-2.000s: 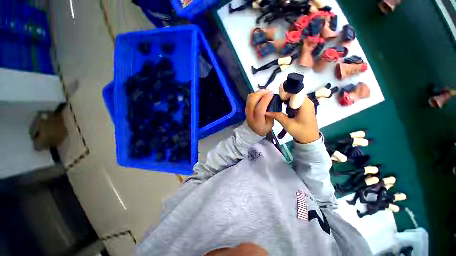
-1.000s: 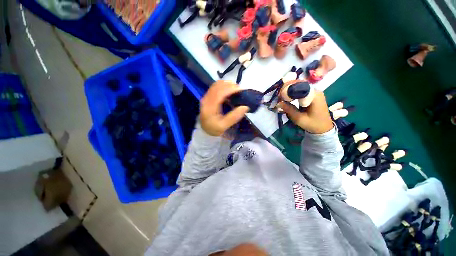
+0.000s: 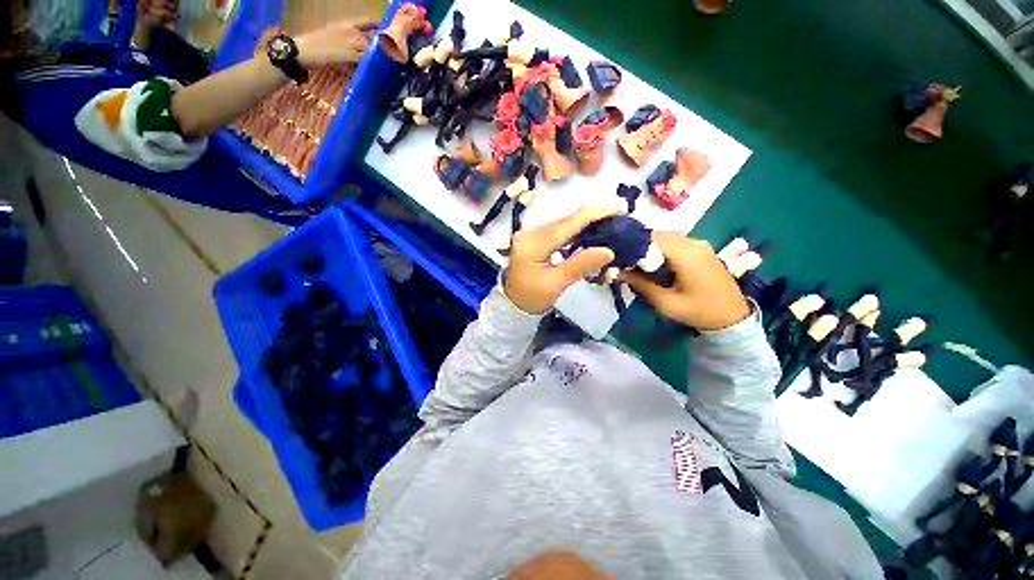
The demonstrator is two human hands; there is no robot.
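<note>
My left hand (image 3: 548, 263) holds a navy-black rounded moulded piece (image 3: 616, 239) between thumb and fingers. My right hand (image 3: 694, 283) grips a lower body with a cream top (image 3: 652, 259). The two parts touch in front of my chest, and the dark piece covers much of the cream top. A thin black leg points down below my hands. The fingers hide the rest of the lower body.
A white sheet (image 3: 711, 185) at the bench edge bears tan-orange and red torsos (image 3: 649, 135) and black-legged bodies. More leg assemblies (image 3: 847, 329) lie right. A blue bin (image 3: 239, 297) of dark pieces stands left. Another person's hand (image 3: 337, 43) reaches over a blue tray (image 3: 325, 134). A green conveyor (image 3: 839, 147) carries spaced torsos.
My hands have come together, bringing the dark piece onto the cream-topped body. The camera view has shifted, and another person's arm has come into view at the upper left, touching a torso.
</note>
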